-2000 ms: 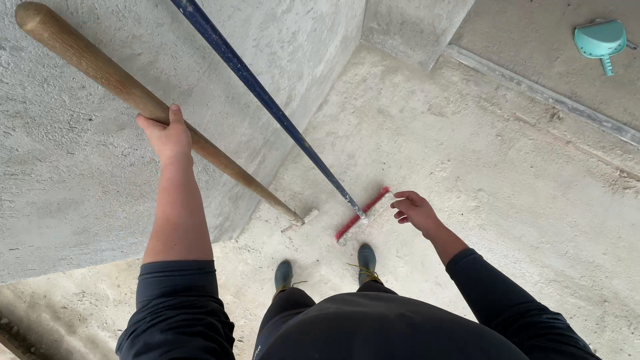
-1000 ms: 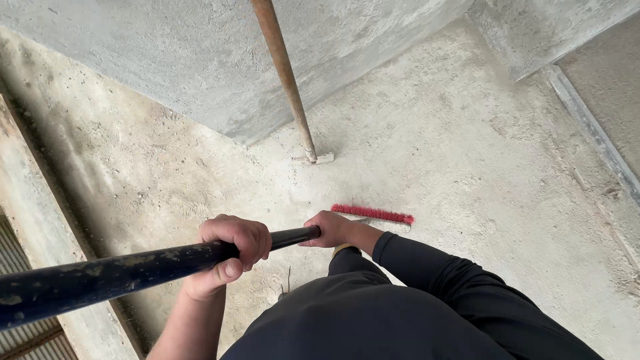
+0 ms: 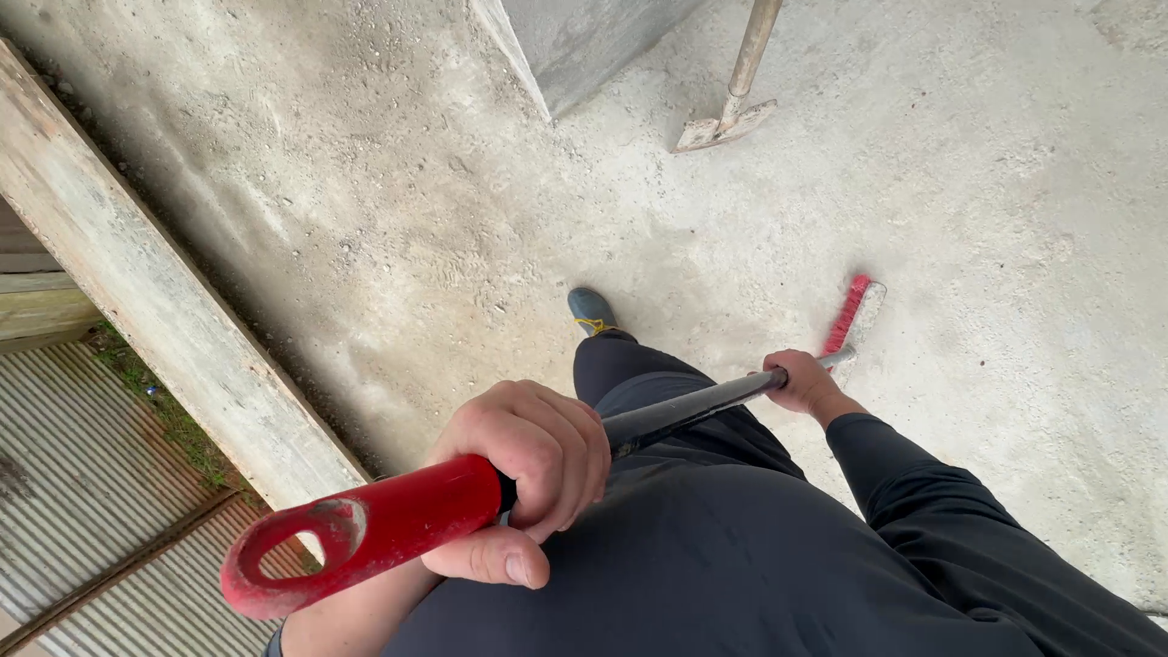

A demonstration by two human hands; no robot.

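A push broom's dark metal handle slants across the front of my body. My left hand is closed around its upper part, just below the red plastic end grip with a hanging hole. Lower down, my right hand grips the same handle near the broom head. The head, with red bristles and a dusty pale back, is low by the concrete floor at my right; whether it touches is unclear. A wooden-handled hoe stands with its dusty blade on the floor ahead, away from both hands.
A grey concrete wall corner juts in at the top. Along the left runs a long wooden board at the floor's edge, with corrugated metal sheets and grass beyond. Grit and dust lie on the concrete floor.
My left hand has let go of the wooden handle it held two seconds ago and now holds the broom. My right hand, empty then, has closed on the broom handle. The view has shifted a lot.
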